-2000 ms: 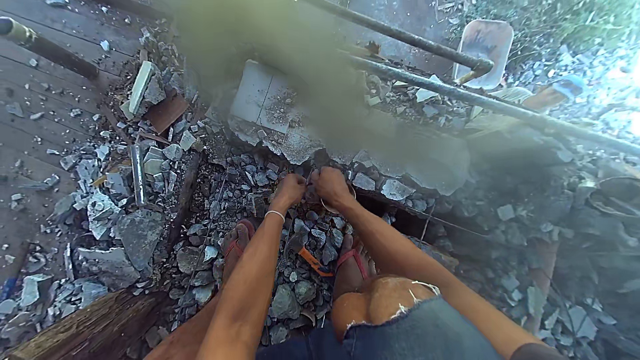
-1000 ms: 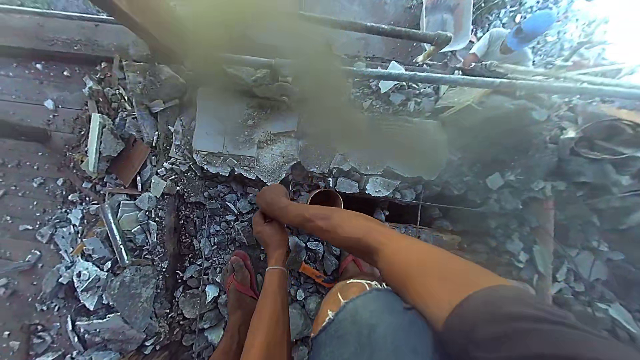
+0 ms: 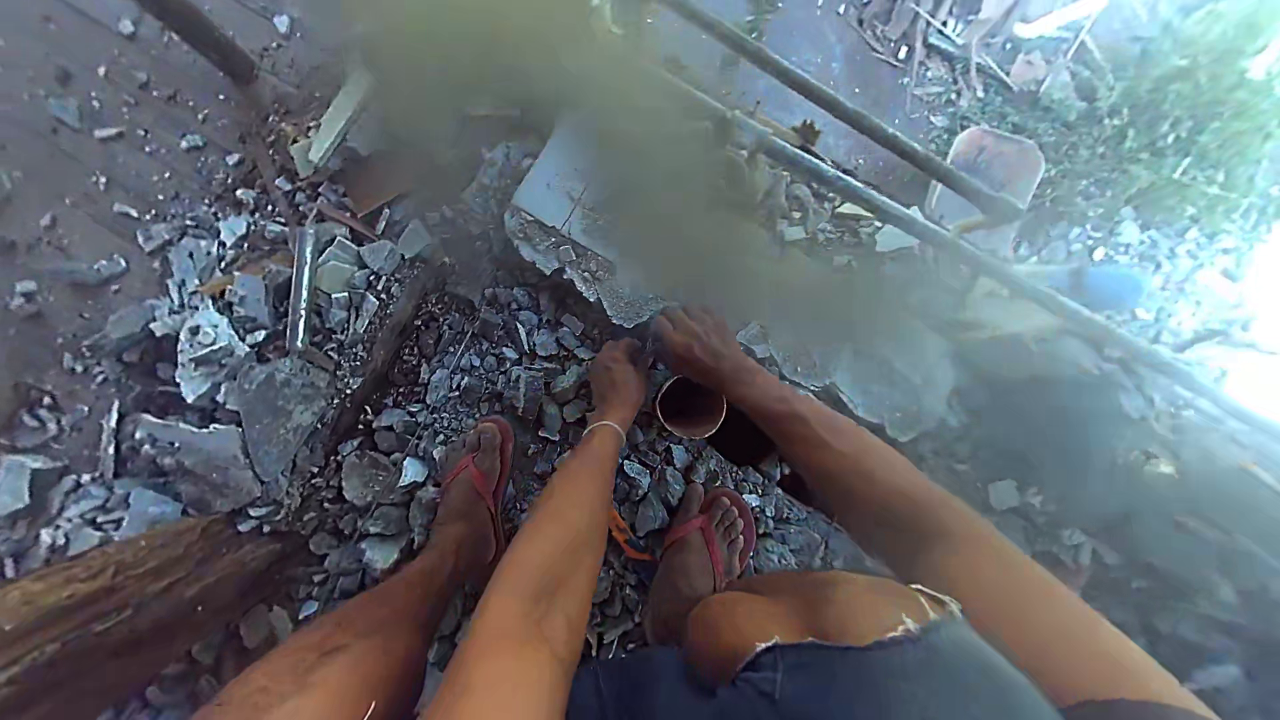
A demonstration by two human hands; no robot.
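Note:
My left hand [image 3: 618, 378], with a pale band at the wrist, is bent down at the broken edge of a tiled concrete slab [image 3: 570, 210]. Close beside it, my right hand [image 3: 695, 345] reaches to the same edge; the fingers of both are partly hidden, and a small dark thing between them is too unclear to name. Just below the right hand is the round open end of a pipe [image 3: 691, 407], next to a dark hole [image 3: 742, 436]. An orange strip [image 3: 628, 536] lies on the rubble between my feet.
Broken concrete rubble [image 3: 375, 480] surrounds my sandalled feet. A wooden beam [image 3: 130, 590] lies at lower left, a metal tube [image 3: 301, 290] at left. Long metal bars [image 3: 860, 205] cross the upper right, with a shovel-like pan [image 3: 985, 175] beyond. A blurred smear covers part of the upper middle.
My hands, overlapped one second ago, are now side by side at the slab edge. The pipe's open end, seen one second ago, shows more fully now. The view has turned.

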